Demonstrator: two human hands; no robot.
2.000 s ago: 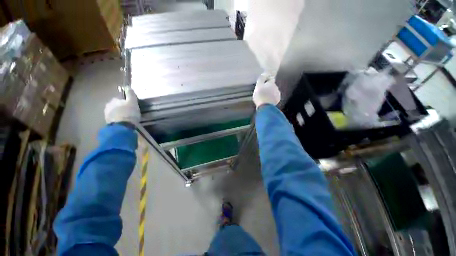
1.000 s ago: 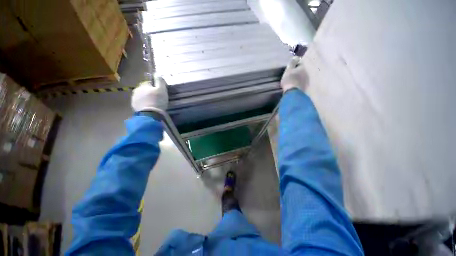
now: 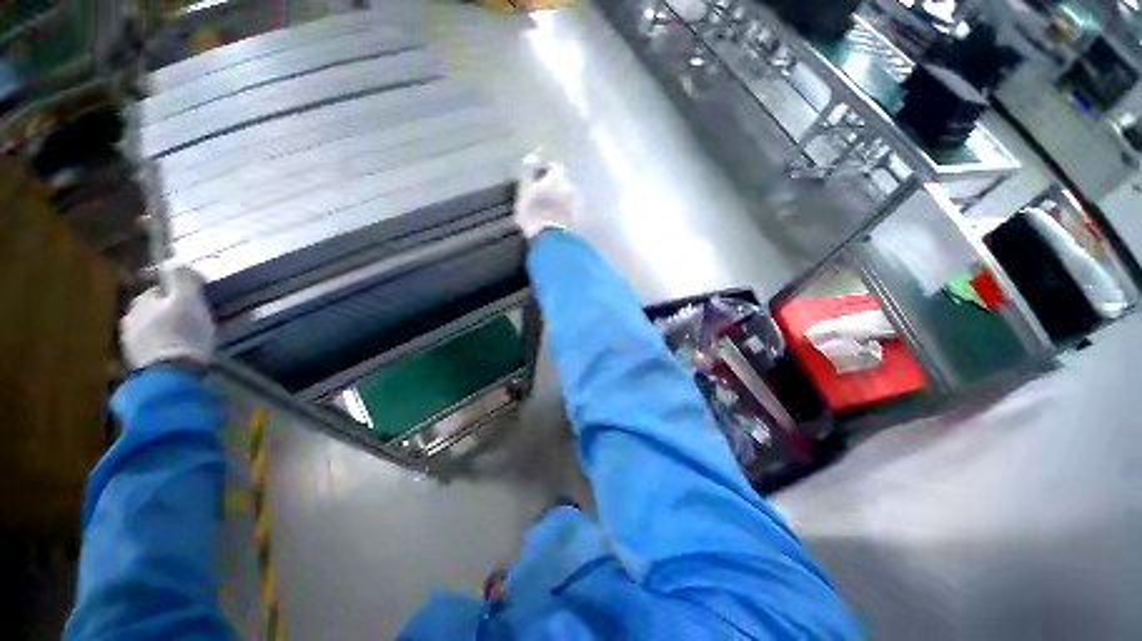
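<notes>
A trolley (image 3: 328,407) with a silver tube frame and a green lower deck stands right in front of me. Long flat silver-grey metal units (image 3: 338,150) lie side by side on top of it. My left hand (image 3: 169,321), in a white glove, grips the near left corner of the trolley frame. My right hand (image 3: 544,197), also gloved, grips the near right corner. The fingers of both hands are partly hidden, and the far end of the load is blurred.
A black crate (image 3: 783,432) with plastic-wrapped items and a red bin (image 3: 852,353) stand to the right. Metal-framed workbenches (image 3: 933,163) run along the upper right. A brown carton (image 3: 50,376) is close on the left. Yellow-black tape (image 3: 261,526) marks the floor.
The trolley has moved on past the large white surface that was on the right; benches, the crate and the red bin show there now. Both hands keep their grip and sit further left in view.
</notes>
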